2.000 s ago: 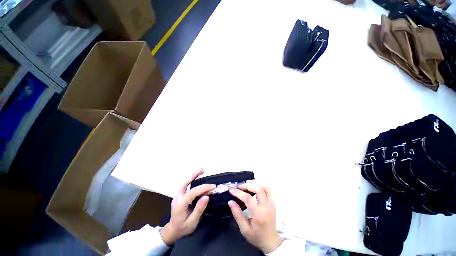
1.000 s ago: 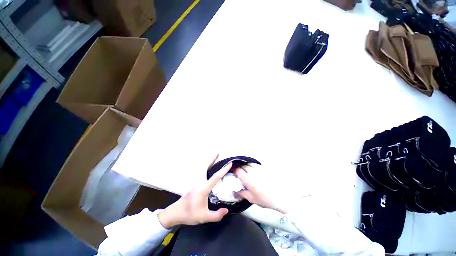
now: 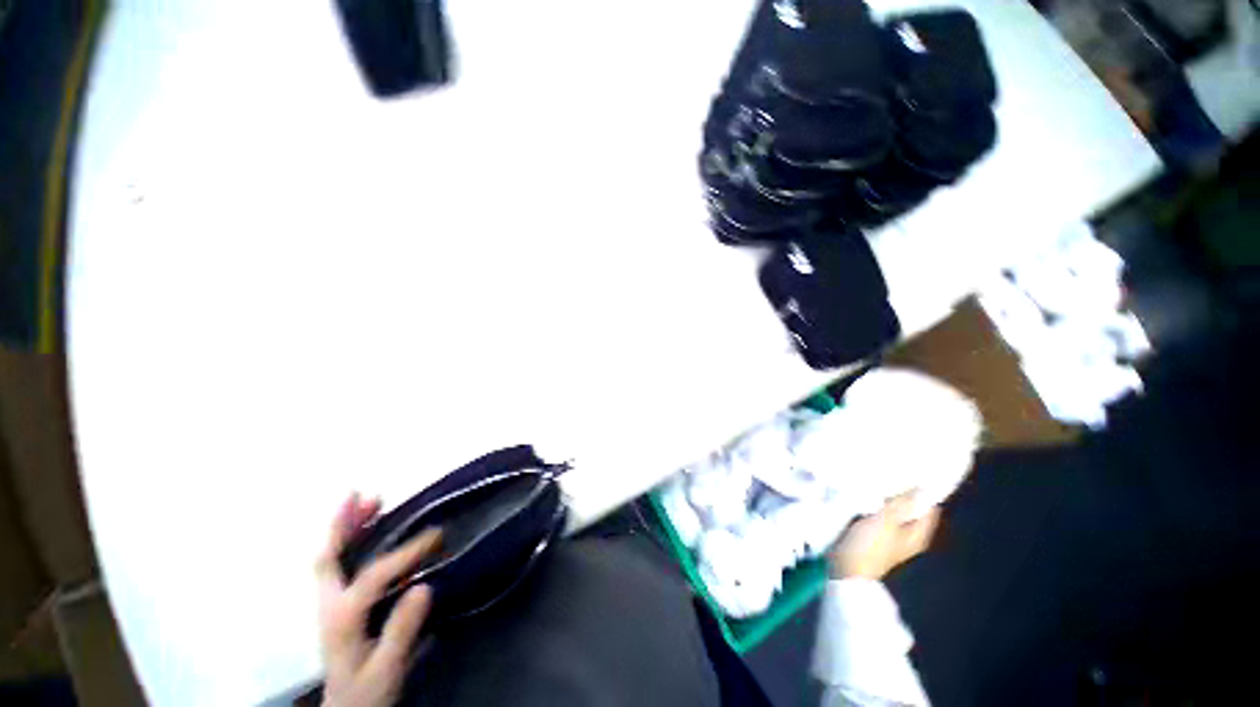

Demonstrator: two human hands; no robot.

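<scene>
My left hand (image 3: 376, 601) holds a black zippered bag (image 3: 500, 532) at the table's near edge. The bag's mouth gapes open, edged by the pale zipper line, and my fingers reach into its left end. My right hand (image 3: 884, 536) holds a large white wad of stuffing paper (image 3: 912, 435) over the right side of the green crate. The green plastic crate (image 3: 760, 628) holds more crumpled white wads (image 3: 746, 559). The picture is blurred by motion.
Plump black bags (image 3: 815, 111) are stacked on the white table (image 3: 318, 304), with one separate bag (image 3: 832, 297) nearer me. Flatter black bags (image 3: 397, 42) stand at the top. A cardboard box (image 3: 967, 373) with white wads is right of the crate.
The view has swung right, bringing the green crate into sight. My right hand has left the bag and taken hold of a large white wad. White stuffing seen in the bag's mouth before no longer shows.
</scene>
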